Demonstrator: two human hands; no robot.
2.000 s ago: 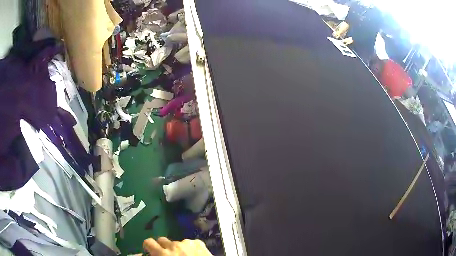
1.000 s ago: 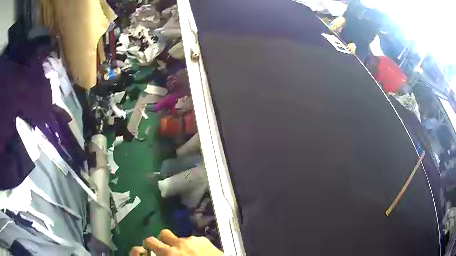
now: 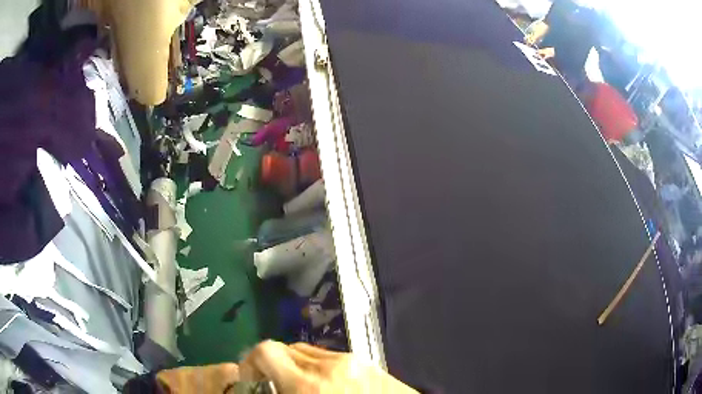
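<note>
Dark cloth (image 3: pixel 493 185) lies flat over the long table, with a navy-purple band (image 3: pixel 416 19) at its far end. My right hand (image 3: pixel 323 371) is low in the picture, blurred and cut off by the bottom edge, left of the cloth. Its fingers are curled around a small greenish item (image 3: pixel 260 387), mostly hidden. What looks like my left hand (image 3: pixel 196 378) meets it from the left, also cut off, beside a dark cuff. A thin orange-brown stick (image 3: pixel 630 278) lies on the cloth near the right edge. A white card (image 3: pixel 534 58) lies at the far right edge.
The pale table edge (image 3: pixel 342 177) runs lengthwise beside a green floor aisle (image 3: pixel 219 246) with scraps and bundled cloth. Grey and purple cloth (image 3: pixel 85 231), a pale roll (image 3: pixel 162 269) and a tan sheet (image 3: pixel 146 46) are at left. Another person's hand (image 3: pixel 536 32) is near the card; a red item (image 3: pixel 610 110) is beyond.
My right hand has come further up and right into the picture. A second hand-like shape now shows at its left. The view has shifted slightly; cloth and stick look unmoved on the table.
</note>
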